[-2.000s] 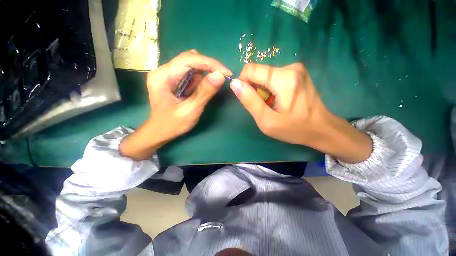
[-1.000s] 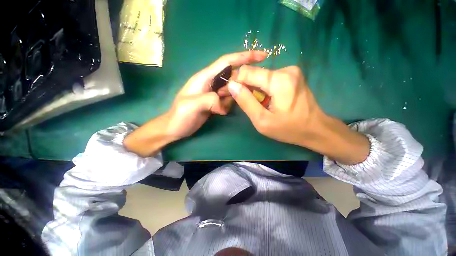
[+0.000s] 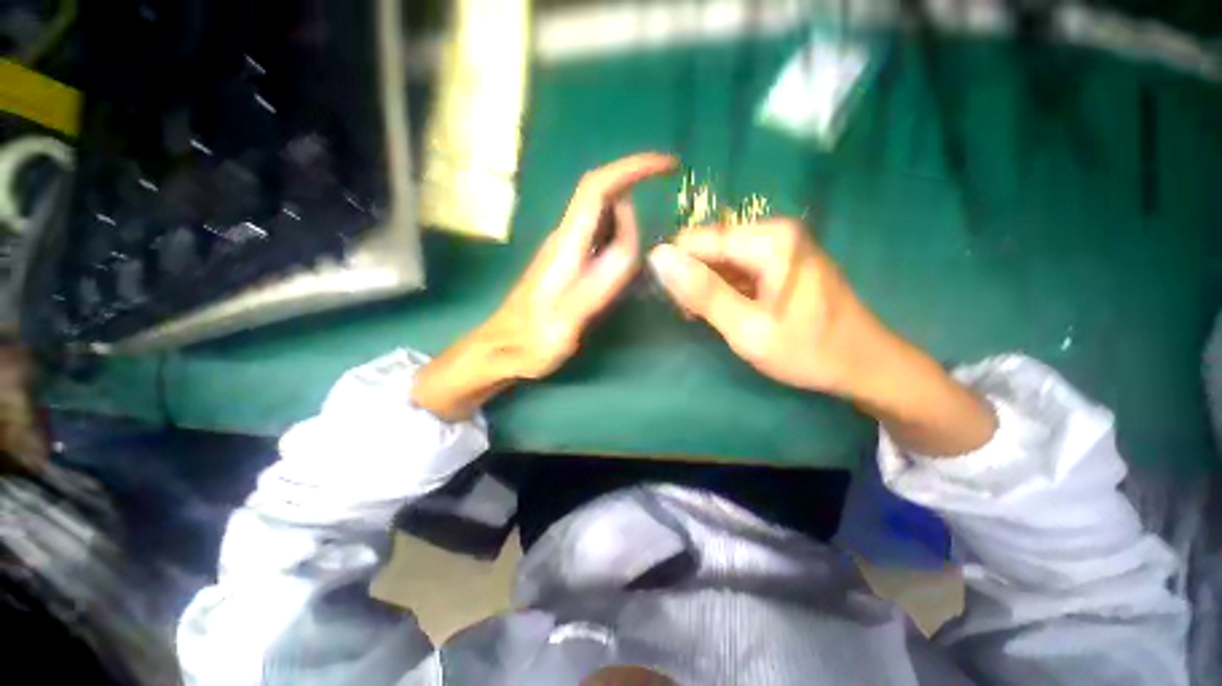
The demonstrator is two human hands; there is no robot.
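Note:
The frame is blurred. My left hand is raised over the green mat, holding the small dark module between thumb and fingers, its index finger stretched out. My right hand is just to the right, thumb and index finger pinched together close to the left fingers. What the right fingertips pinch is too blurred to tell, and the orange-yellow handle hardly shows inside the fist. The scattered gold pieces lie on the mat just beyond my right hand.
The large black blister tray on a pale base is at the left, with a yellow strip beside it. A small clear bag lies beyond the gold pieces. A white ring is at the far left. The mat's front edge runs before my body.
The view has tilted up and blurred. The right fingertips have come away from the module, which now sits back in the left hand; earlier they held a thin silvery tip against it.

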